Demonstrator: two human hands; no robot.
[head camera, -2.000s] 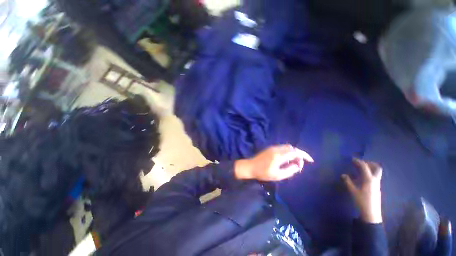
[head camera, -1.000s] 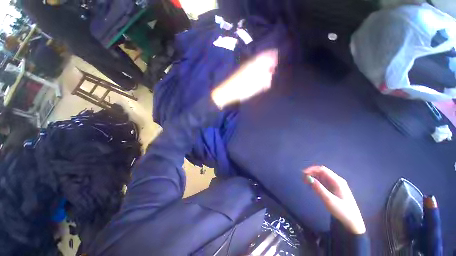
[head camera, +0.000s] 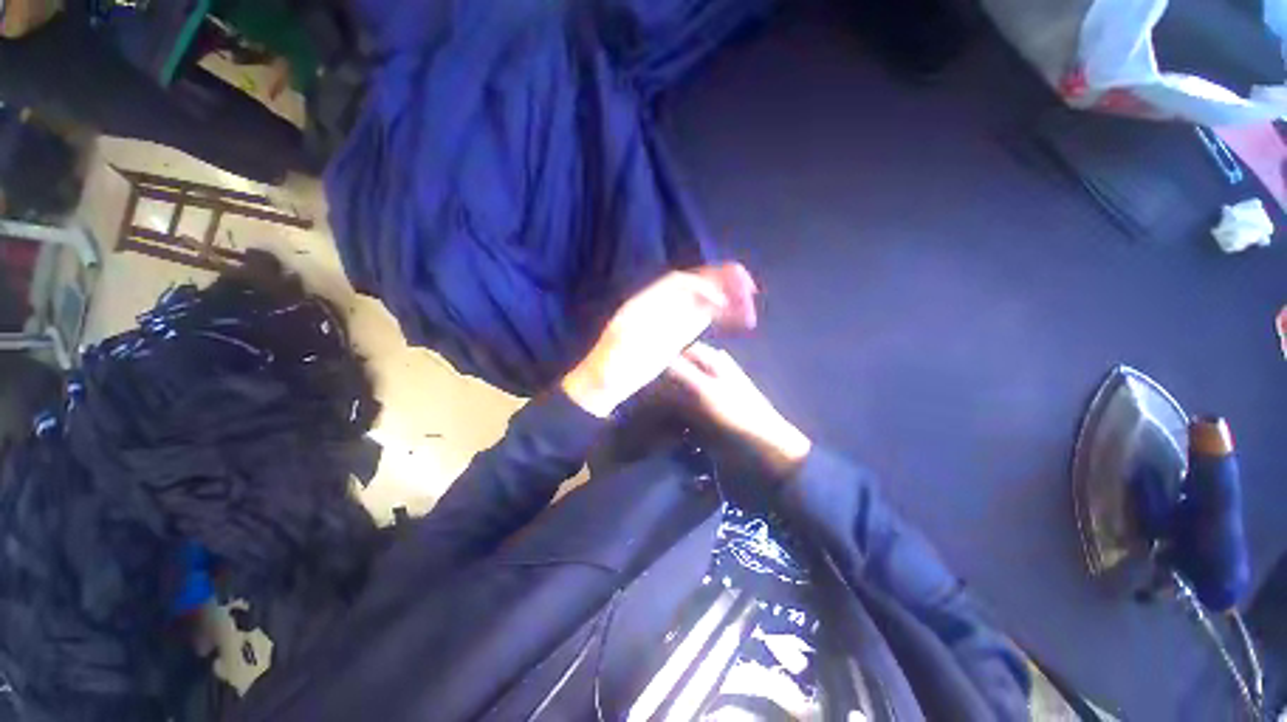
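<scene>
The navy-blue garment pile (head camera: 494, 184) lies crumpled at the left edge of the dark pressing table (head camera: 903, 282) and hangs over it. My left hand (head camera: 656, 332) is at the pile's right side by the table's near edge, its fingertips blurred. My right hand (head camera: 741, 402) is just below and right of it, close to my body, with its fingers near my left wrist. Whether either hand holds cloth cannot be made out. The steam iron (head camera: 1129, 473) stands at the right of the table, soleplate showing, beside its blue-wrapped handle (head camera: 1214, 522).
A whitish plastic bag (head camera: 1143, 71) and a white scrap (head camera: 1242, 226) lie at the far right. The iron's hose (head camera: 1221, 642) runs down to the right. A black garment heap (head camera: 184, 437) and a wooden stool (head camera: 191, 219) are on the floor at left.
My left hand has come back from the top of the pile towards my body. My right hand has moved left to meet it. The view has shifted, so the iron shows more fully.
</scene>
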